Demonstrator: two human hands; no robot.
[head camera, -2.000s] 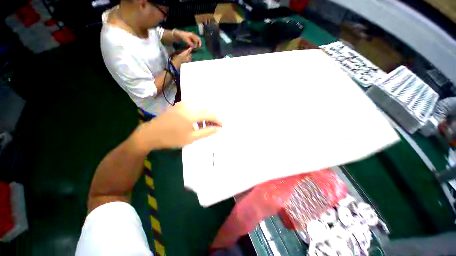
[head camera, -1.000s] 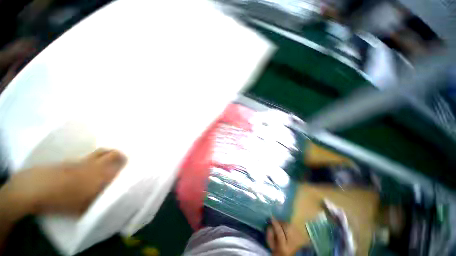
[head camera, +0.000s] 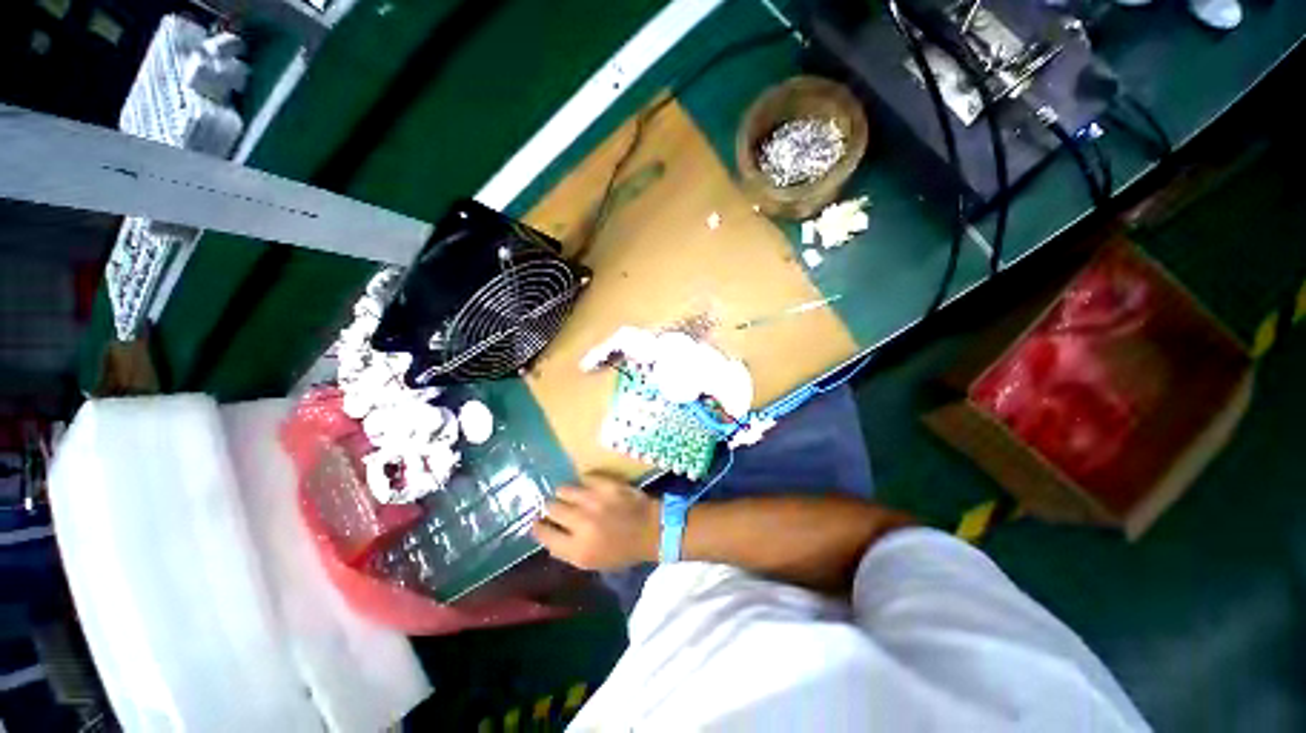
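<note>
My right hand (head camera: 595, 523), with a light blue wrist band, is at the bench's front edge. Its fingertips are at the near right corner of a clear ridged tray (head camera: 480, 508); I cannot tell whether they grip it. A pile of white discs (head camera: 408, 430) lies on the tray's far left part. Pink-red bubble wrap (head camera: 322, 430) surrounds a block left of the discs. Thick white foam slabs (head camera: 151, 573) lie at the far left. My left hand is not in view.
A tan mat (head camera: 688, 186) carries a green circuit board panel (head camera: 659, 434), white discs and a black fan (head camera: 509, 322). Beyond are a tan tub (head camera: 755, 141) of silvery wool and a dark box (head camera: 917, 72) with cables. A cardboard box (head camera: 1203, 351) stands on the floor.
The view has swung right along the bench. The white sheet that my left hand held is no longer held up in view; foam slabs lie at the left. My left hand has left the picture.
</note>
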